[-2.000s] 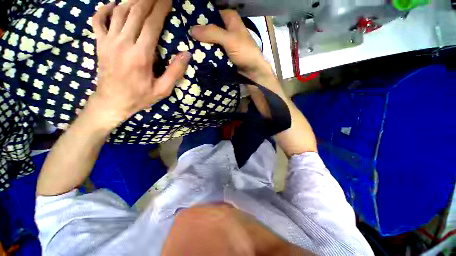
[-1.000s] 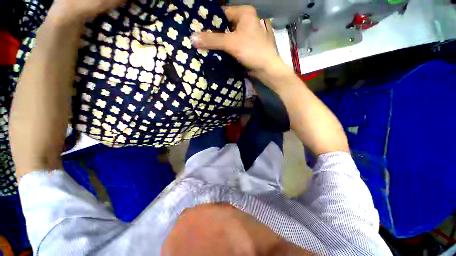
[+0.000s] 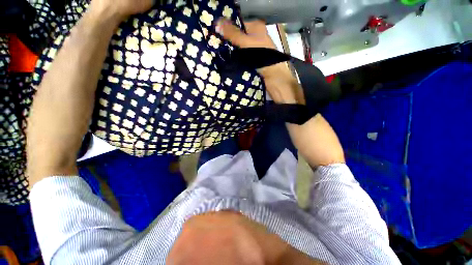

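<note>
A navy bag body (image 3: 171,98) with a cream clover print lies in front of me and hangs over the table's near edge. My left hand (image 3: 124,6) is at its far left part, cut off by the top edge, so its fingers are hidden. My right hand (image 3: 248,39) is at the bag's right side, thumb on the cloth, other fingers mostly hidden. A black strap (image 3: 315,88) loops from the bag around my right forearm.
A grey-white sewing machine (image 3: 347,26) stands at the top right, with red parts and a bit of green. Patterned cloth with an orange patch (image 3: 21,54) lies at the left. Blue covered containers (image 3: 440,150) are below on both sides.
My left hand has moved from the bag's middle to its far left part. The bag has turned and shifted. The black strap now wraps around my right forearm.
</note>
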